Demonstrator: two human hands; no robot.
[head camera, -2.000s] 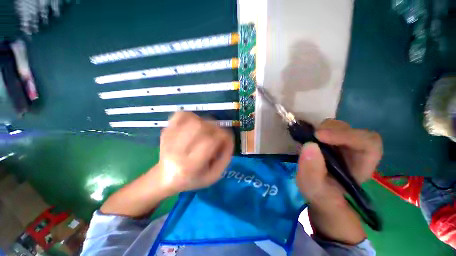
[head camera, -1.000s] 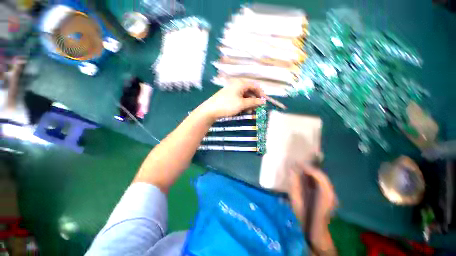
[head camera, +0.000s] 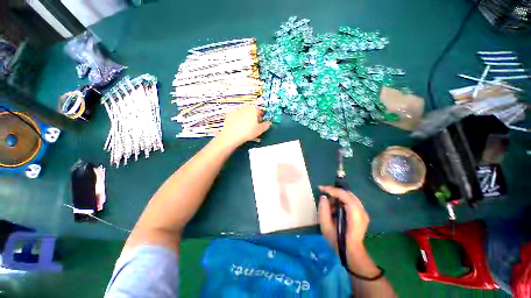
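My left hand (head camera: 243, 124) reaches over the lower right of the stack of LED strips (head camera: 212, 87), by their orange ends and the heap of green circuit boards (head camera: 326, 75). Its fingertips are small and blurred, so I cannot tell whether they hold anything. My right hand (head camera: 348, 216) holds the black soldering iron (head camera: 342, 218), its tip pointing away from me, to the right of the pale work board (head camera: 271, 201). The board has a brown stain, with no circuit panel along its left edge.
Joined strip assemblies (head camera: 134, 119) lie left, near a black phone (head camera: 85, 189) and a fan-like round object (head camera: 13, 139). A round tin (head camera: 399, 170) and dark box (head camera: 466, 157) stand right. A red stool (head camera: 454, 256) and part of a person are at lower right.
The circuit panel with its white strips is gone from the work board's left edge. My left hand has moved out to the strip stack. The iron has drawn back from the board.
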